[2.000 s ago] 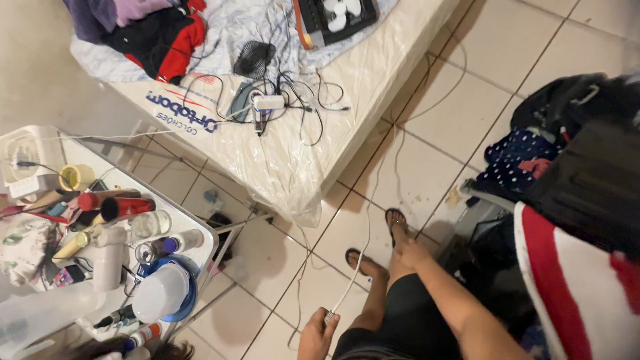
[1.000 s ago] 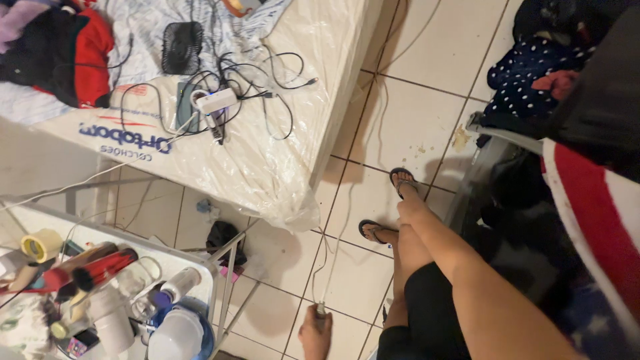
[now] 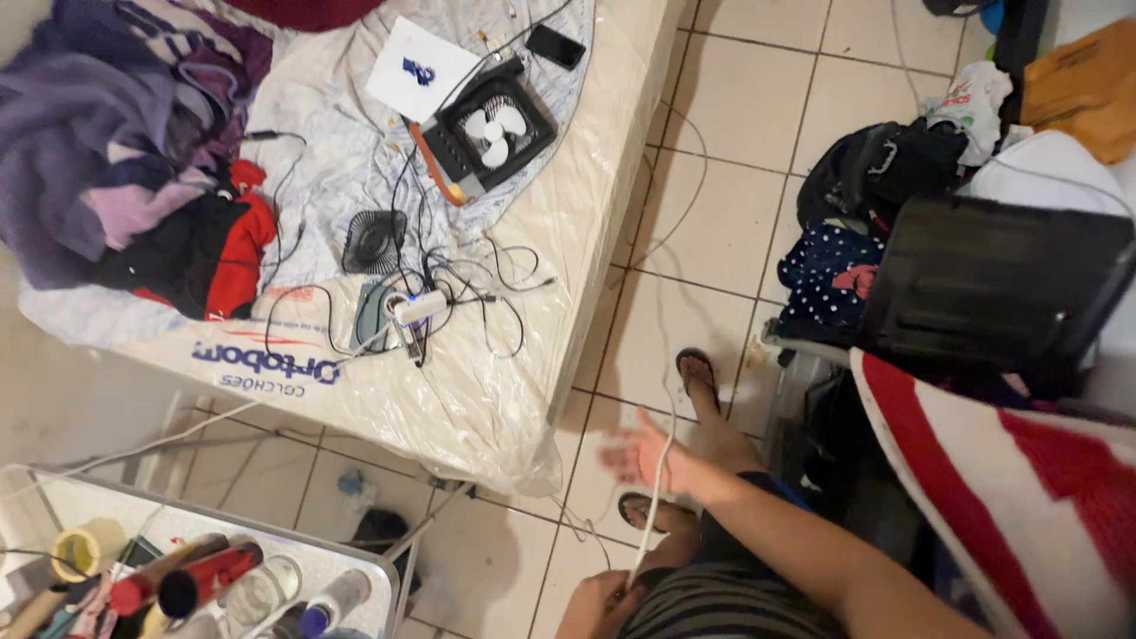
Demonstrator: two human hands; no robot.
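Note:
My left hand [image 3: 603, 603], at the bottom of the head view, is closed around a white cable [image 3: 655, 497]. From there the cable runs up past my right hand [image 3: 652, 457], whose fingers are spread and blurred, the cable lying across its palm side or just in front; whether they touch I cannot tell. Beyond the hands, the cable trails over the tiled floor. On the plastic-covered mattress [image 3: 461, 390] to the left lie a white power adapter [image 3: 421, 307] with tangled black cables, a round-grilled black fan cover [image 3: 374, 241] and a fan with white blades [image 3: 493, 131].
A white table [image 3: 222, 510] with bottles and a red tube [image 3: 209, 577] stands at lower left. Clothes [image 3: 124, 151] and a smartphone [image 3: 556, 47] lie on the mattress. At right are a black suitcase [image 3: 994, 284], a backpack [image 3: 874, 169] and a red-and-white striped cloth [image 3: 976, 461].
My right hand has come into view, open beside the cable. The left hand still holds the cable at the bottom. The view has shifted to show more of the mattress.

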